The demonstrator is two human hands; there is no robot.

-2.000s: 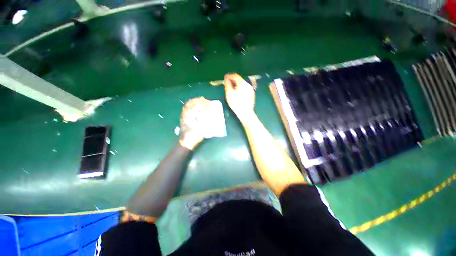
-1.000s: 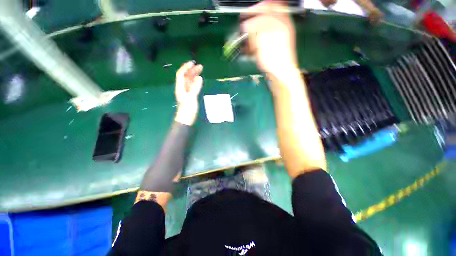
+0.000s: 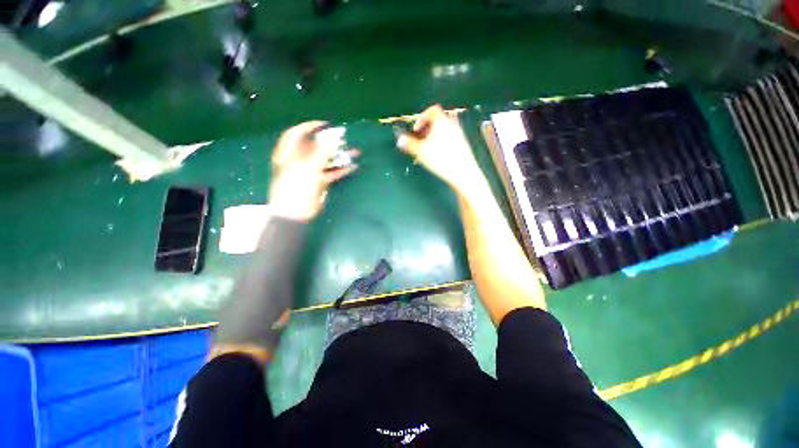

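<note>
My left hand (image 3: 298, 168) is slightly blurred and holds a small white-and-silver piece (image 3: 340, 150), possibly a circuit board, between thumb and fingers above the green bench. My right hand (image 3: 435, 144) is a little to its right, near the bench's far edge. Its fingers are curled together, and a tiny dark thing may be at the fingertips. A short black cable (image 3: 366, 282) lies at the bench's near edge. A white paper or cloth (image 3: 243, 229) lies flat beside my left wrist.
A black smartphone (image 3: 182, 229) lies at left, near a white metal post (image 3: 83, 109). A layer of glossy black cases (image 3: 626, 175) on a white sheet is at right, with striped stacks (image 3: 771, 144) beyond. Blue crates (image 3: 114, 385) are at lower left. The darker green conveyor runs beyond the bench.
My right hand has come back from over the conveyor. My left hand has moved left and now holds the small piece. The white paper lies further left, and a black cable shows at the near edge.
</note>
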